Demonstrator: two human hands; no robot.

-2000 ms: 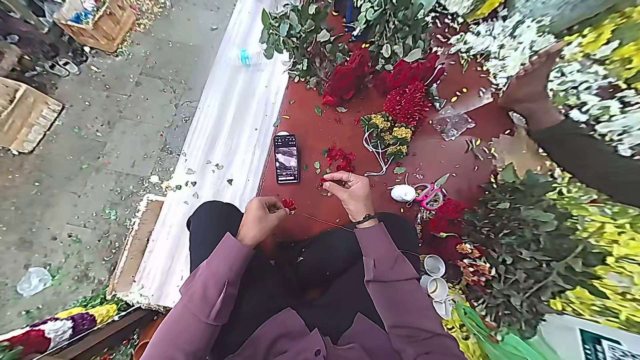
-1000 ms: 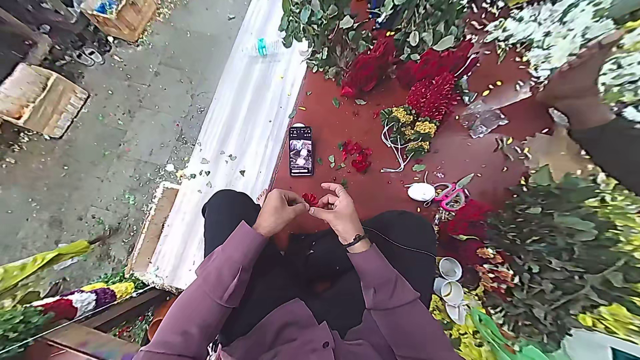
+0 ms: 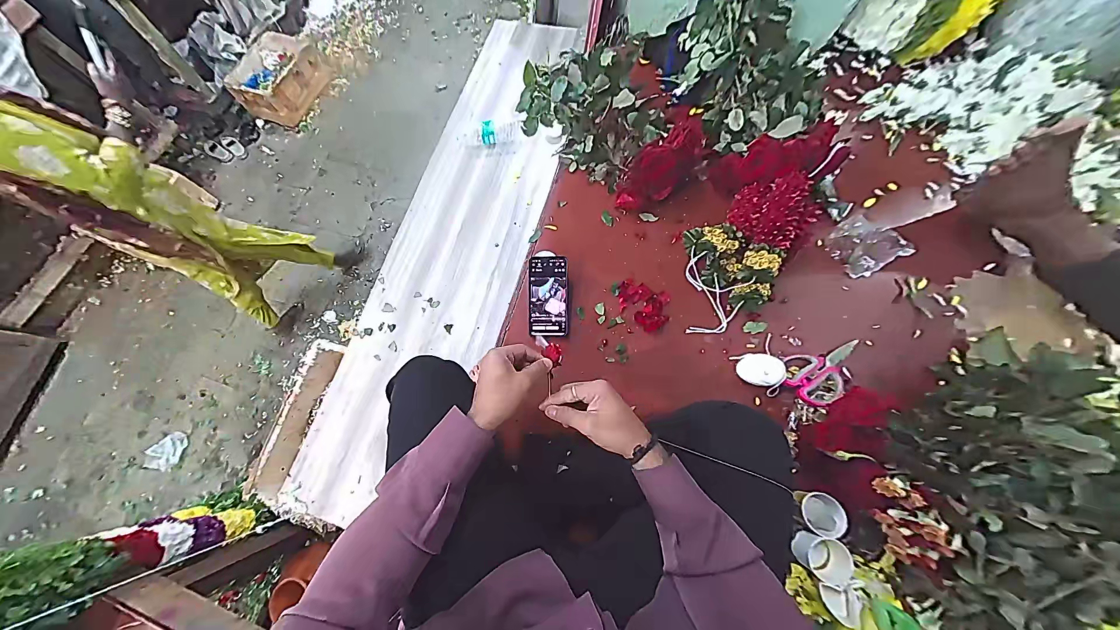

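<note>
Between the fingertips of my left hand [image 3: 512, 383] is a small red flower [image 3: 552, 353], just below the smartphone [image 3: 549, 296] on the red surface. My right hand [image 3: 602, 418], slightly lower and to the right, pinches a thin thread [image 3: 722, 461] that runs past the wrist toward the white cups [image 3: 824, 514]. Loose red petals [image 3: 643, 304] lie right of the phone. A white thread ball [image 3: 760, 369] touches or nearly touches pink-handled scissors [image 3: 818, 378]. Yellow flowers tied with white string [image 3: 733, 262] lie farther up, beside a red flower bunch [image 3: 774, 210].
Leafy rose bunches [image 3: 665, 166] lie at the top. Dark green foliage [image 3: 1024, 472] fills the right side. Another person's bare foot [image 3: 1024, 188] rests at the upper right. A white board [image 3: 437, 236] runs along the left, with a clear bottle [image 3: 490, 133] on it.
My hands were close together at the red flower; now the left is higher with the flower and the right is lower, apart from it. Yellow-green cloth has come into view at left.
</note>
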